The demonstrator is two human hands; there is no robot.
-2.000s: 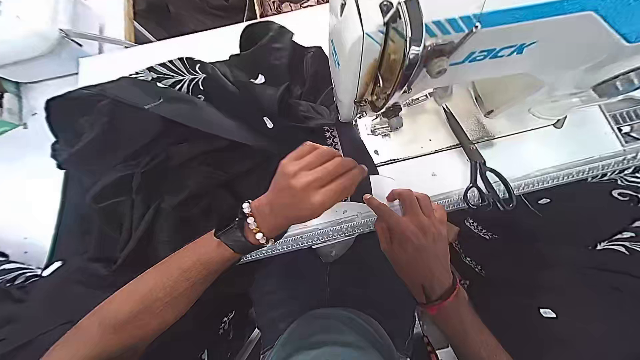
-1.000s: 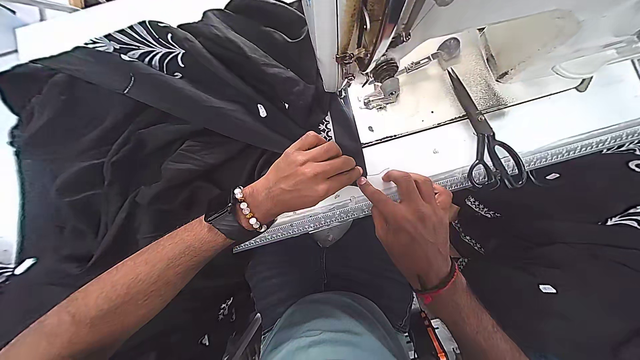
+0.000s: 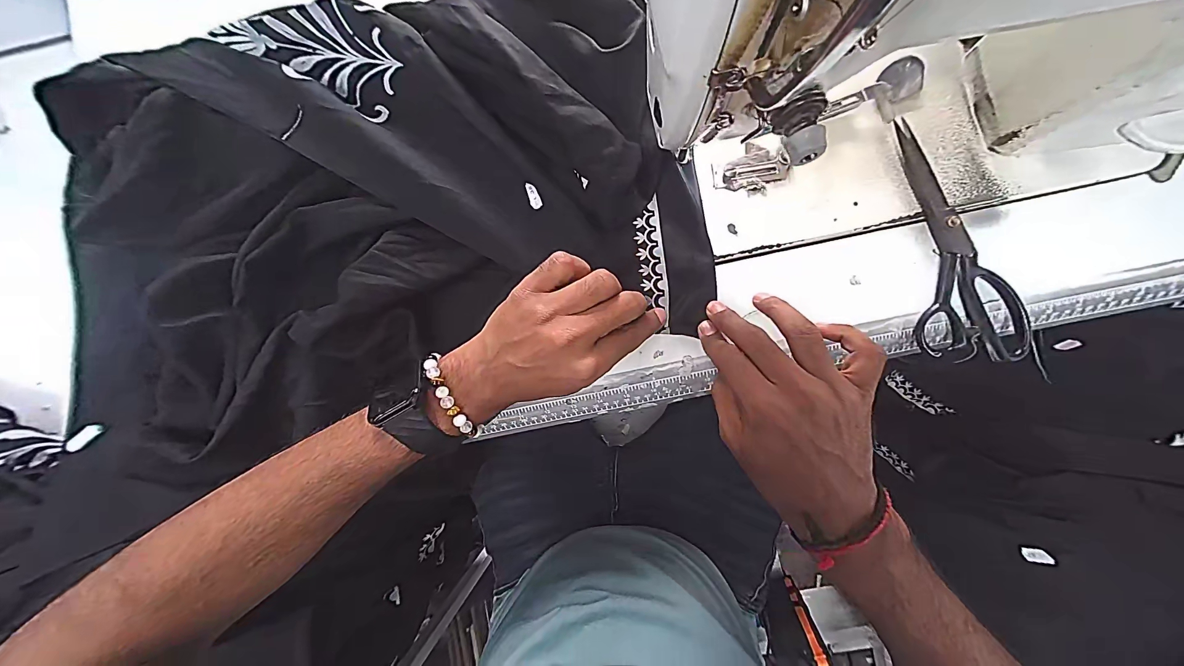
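Black embroidered fabric [image 3: 324, 203] lies over the left of the sewing table, its white-patterned border [image 3: 651, 254] running down beside the presser foot [image 3: 754, 168]. My left hand [image 3: 569, 333] has its fingers curled with thumb and forefinger pinched at the lower end of that border, so the fabric edge seems to be between them. My right hand [image 3: 786, 388] rests with bent, slightly spread fingers by the fabric's lower right corner, fingertips at its edge; whether it grips anything cannot be made out. The sewing machine head [image 3: 703, 65] stands above both hands.
Black-handled scissors [image 3: 953, 231] lie on the machine bed, handles over the measuring tape strip [image 3: 1091, 301] along the table's front edge. More black embroidered fabric [image 3: 1036, 444] hangs at the right. A metal machine bed plate [image 3: 832, 203] lies behind my right hand.
My right hand's fingers have spread and come down beside the fabric edge, away from my left fingertips. My left hand stays near the border's end. The view has moved closer.
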